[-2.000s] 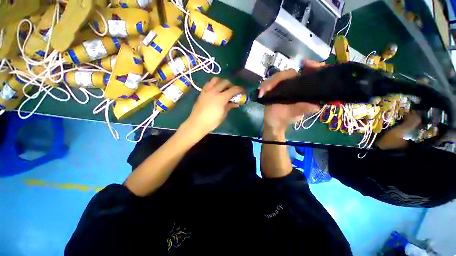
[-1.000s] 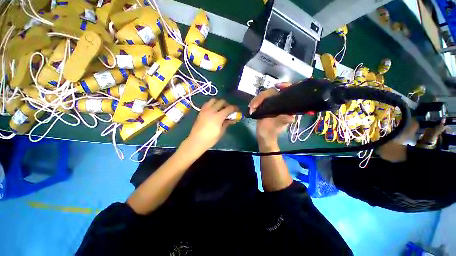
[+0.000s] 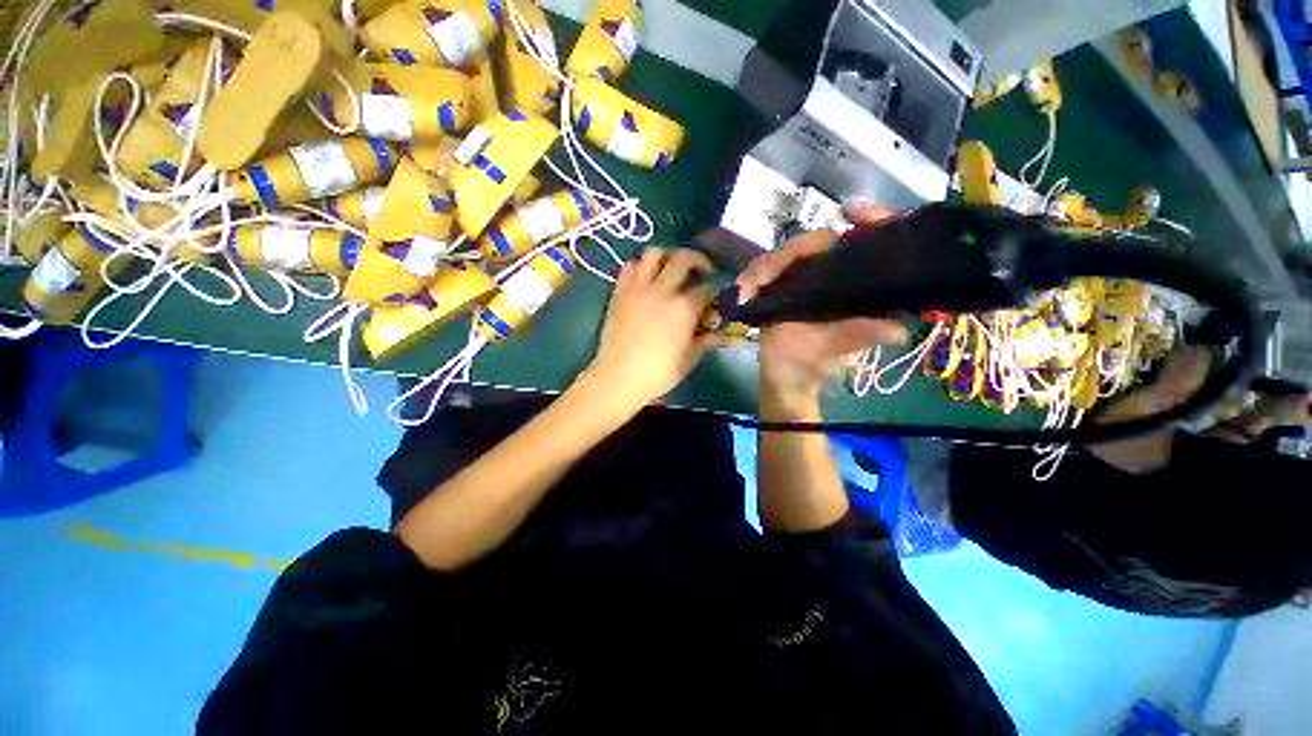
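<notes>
My left hand (image 3: 659, 319) is closed around a yellow corded unit (image 3: 731, 325), and only its end shows past the fingers. My right hand (image 3: 820, 324) holds the black electric screwdriver (image 3: 899, 269), which lies nearly level with its front end at the unit. The bit tip is too small and blurred to tell whether it touches. A small green light shows on the screwdriver. The screw feeder (image 3: 852, 137) stands just beyond my hands. Its front is partly hidden by my right hand.
Yellow units with white cords are piled on the green bench (image 3: 708, 173) at left (image 3: 317, 168) and right (image 3: 1036, 350). The black cable (image 3: 1240, 309) loops right and along the bench edge. Another person's arm (image 3: 1151, 410) is at right. A blue stool (image 3: 98, 417) stands at lower left.
The view has shifted a little. Against one second ago, the unit in my left hand and the screwdriver front are closer together. My left hand's fingers now cover more of the unit's near side.
</notes>
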